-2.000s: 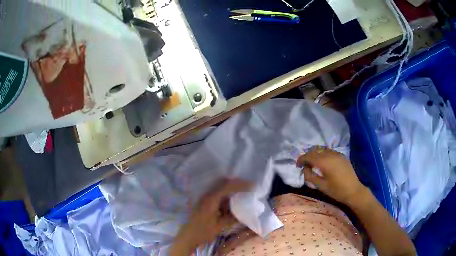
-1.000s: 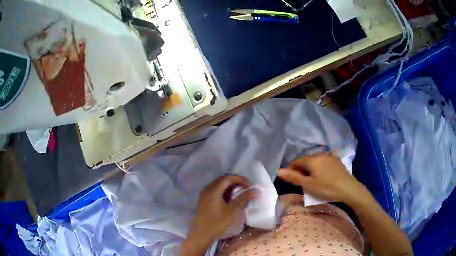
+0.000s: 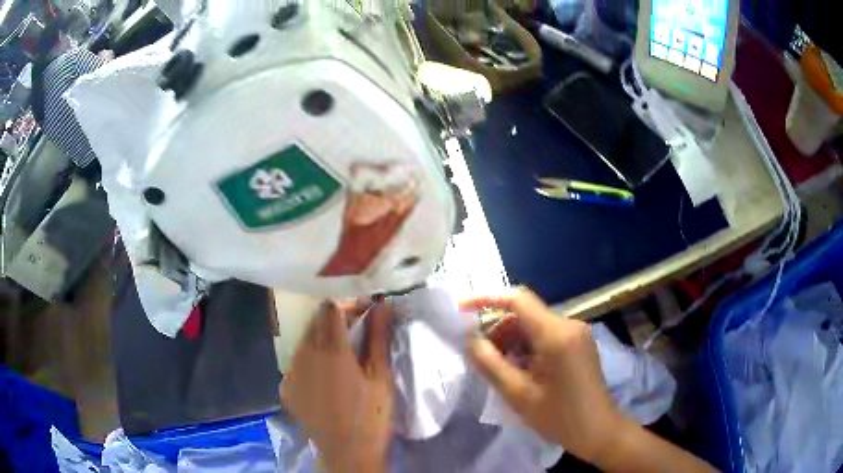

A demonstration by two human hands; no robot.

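Observation:
A white garment piece (image 3: 430,374) is held up between my two hands, just below the head end of the white sewing machine (image 3: 305,120). My left hand (image 3: 344,369) is blurred, with its fingers on the left edge of the cloth. My right hand (image 3: 536,369) grips the cloth's upper right edge between thumb and fingers. The rest of the cloth hangs down over my lap. The machine head hides the needle area and presser foot.
A blue mat (image 3: 545,240) holds yellow and blue thread snips (image 3: 586,192), a black phone (image 3: 608,127) and a brown parts tray (image 3: 490,46). A lit control panel (image 3: 686,42) stands behind. A blue bin (image 3: 717,369) with white pieces is at right, another at lower left.
My view has tilted up, showing more of the machine and table. Both hands have moved from my lap up to the machine's front with the cloth.

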